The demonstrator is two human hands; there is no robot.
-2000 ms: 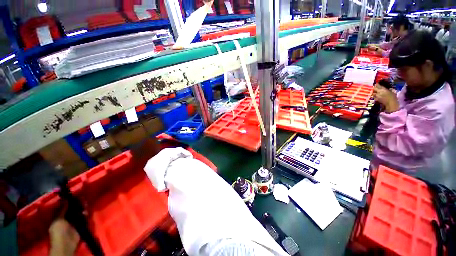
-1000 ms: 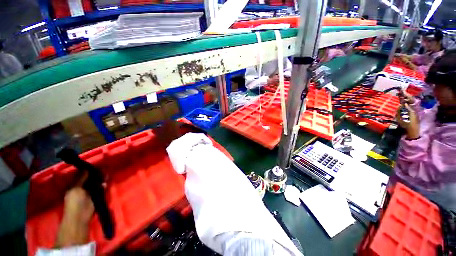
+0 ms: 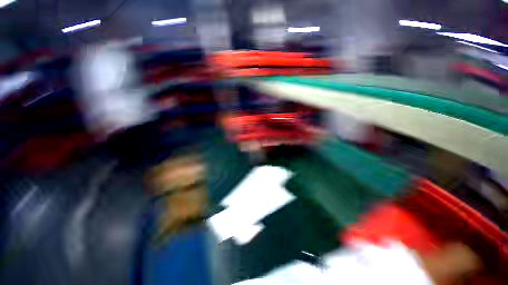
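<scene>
The view is heavily blurred. A red tray (image 3: pixel 392 225) lies at the lower right. A white sleeve (image 3: pixel 367 267) reaches in from the bottom edge towards it. A blurred hand, which looks like my left hand (image 3: pixel 454 264), is at its end, over or beside the tray; its fingers and anything in them cannot be made out. My right hand is not seen. Several white paper sheets (image 3: pixel 253 197) lie overlapping on the green bench top left of the tray.
The raised green-topped shelf (image 3: pixel 390 108) runs along the upper right. Red trays (image 3: pixel 270 128) show at the far end of the bench. A brown and blue shape (image 3: pixel 181 195) stands left of the papers. A white figure-like shape (image 3: pixel 111 89) is blurred at the upper left.
The view has swung sharply left and blurred. The tray has shifted to the right of the picture. The post, keypad device, black strap and neighbouring worker are gone from view; white papers have appeared.
</scene>
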